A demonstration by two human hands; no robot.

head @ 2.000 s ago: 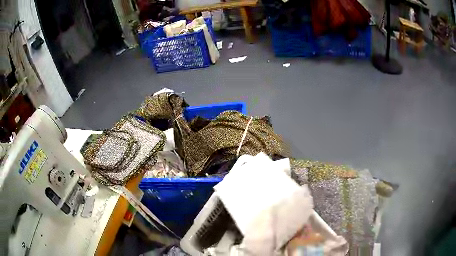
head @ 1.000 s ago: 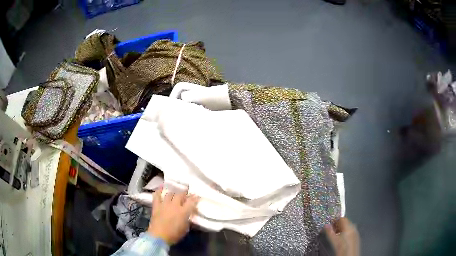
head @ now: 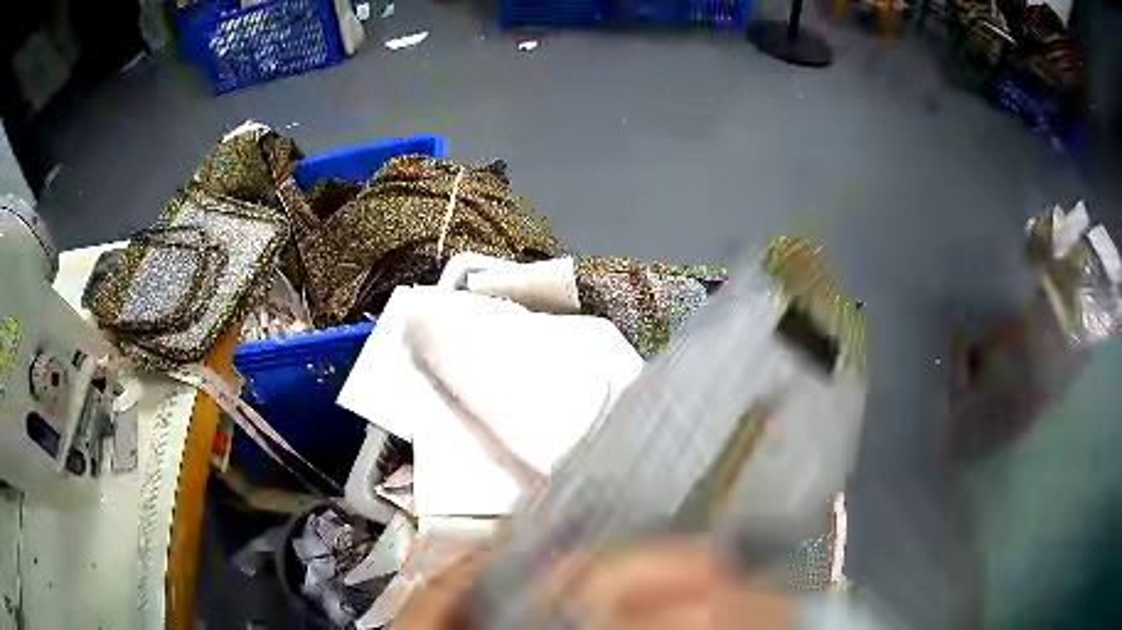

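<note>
A grey speckled garment panel with a brown-gold band is raised and strongly blurred at centre right, partly covering white sheets. My right hand is a blurred shape at the bottom edge, closed on the panel's lower part. My left hand is blurred and cut off by the bottom edge, beside the panel's lower left end; its grip cannot be made out. The large white sheets lie over a white plastic basket.
The sewing machine and its wood-edged table are at left. Stacked speckled pieces lie on the table. Behind are a blue crate and a tied brown-gold bundle. A dark bin holds scraps.
The speckled panel has risen from beside the white sheets and swung across their right part. My right hand has moved left; my left hand has moved down towards the frame edge.
</note>
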